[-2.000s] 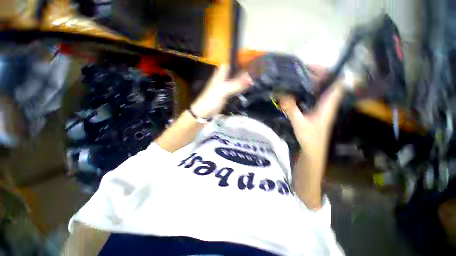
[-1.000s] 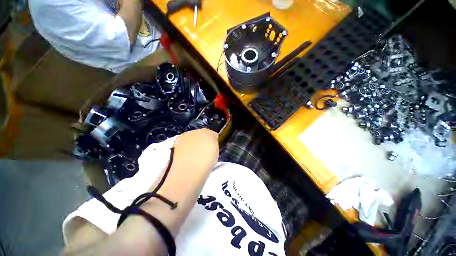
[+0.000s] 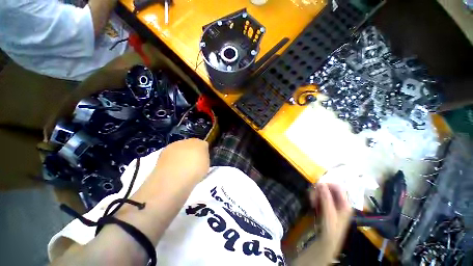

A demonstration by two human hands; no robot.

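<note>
My right hand is blurred at the lower right, over the bench's front edge, beside a crumpled white tissue or bag. Whether its fingers touch or hold anything is unclear. The black and red glue gun lies just right of it, a pale stick protruding from its lower end. My left arm is bent at lower left with a black cord around it; my left hand is out of the picture. A black housing stands open side up on the bench, its round central hole showing.
A black perforated tray lies right of the housing. A black ring or cable loop is beside it. Small metallic parts are heaped at right, above wire harnesses. A carton of black and silver housings stands left. Another person's arm shows upper left.
My right hand has come into view beside the tissue. The bench, housing and carton have shifted left and slightly up in the picture. The two-handed hold on a black object seen earliest is gone.
</note>
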